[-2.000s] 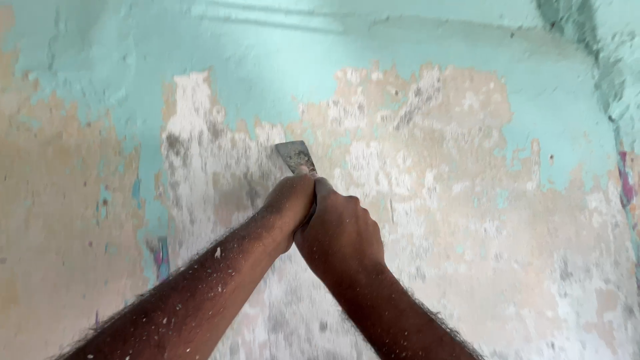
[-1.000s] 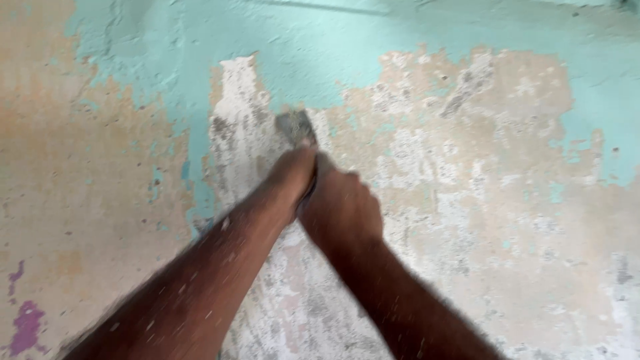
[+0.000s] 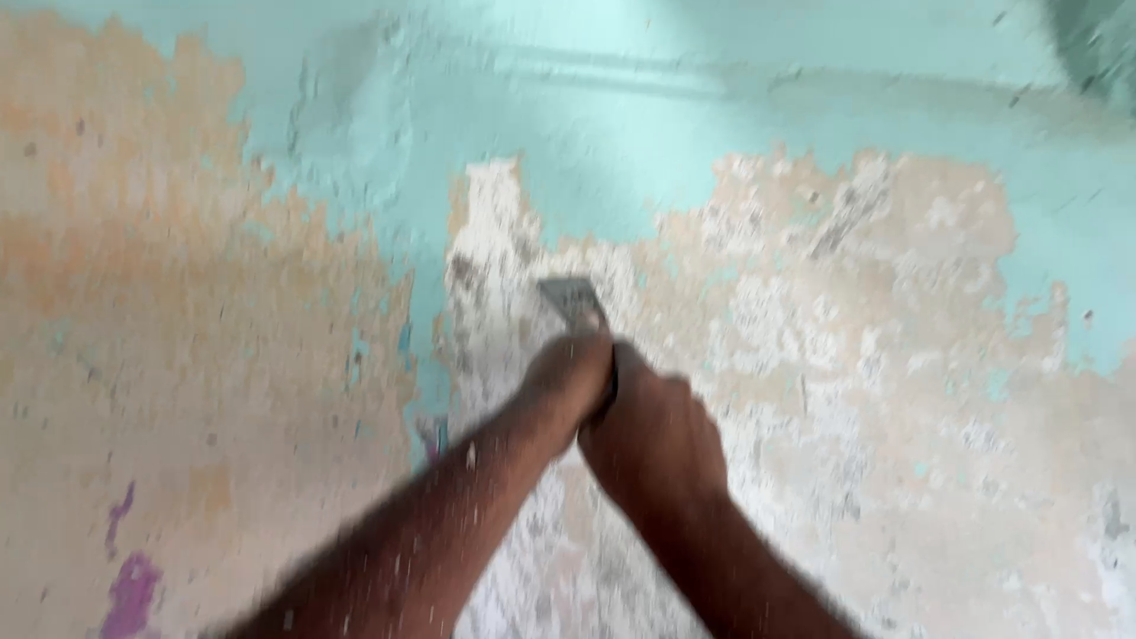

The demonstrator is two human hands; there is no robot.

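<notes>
Both my hands grip one metal paint scraper (image 3: 575,300) near the middle of the view. My left hand (image 3: 572,377) is closed high on the tool, just below its blade. Against it on the right, my right hand (image 3: 661,426) is wrapped round the dark handle, most of which is hidden. The blade points up and to the left over a whitish bare patch of the wall (image 3: 497,311). Whether its edge touches the surface cannot be told. Peeling turquoise paint (image 3: 612,151) lies above the blade.
Turquoise paint spans the upper wall, with a raised ridge (image 3: 621,75) across it. A narrow turquoise strip (image 3: 430,346) runs down left of my hands. Beige bare plaster (image 3: 195,355) covers the left side, with a purple paint spot (image 3: 133,590) low down.
My hands stay closed together on the scraper. The view has shifted, showing more of the upper wall than one second ago.
</notes>
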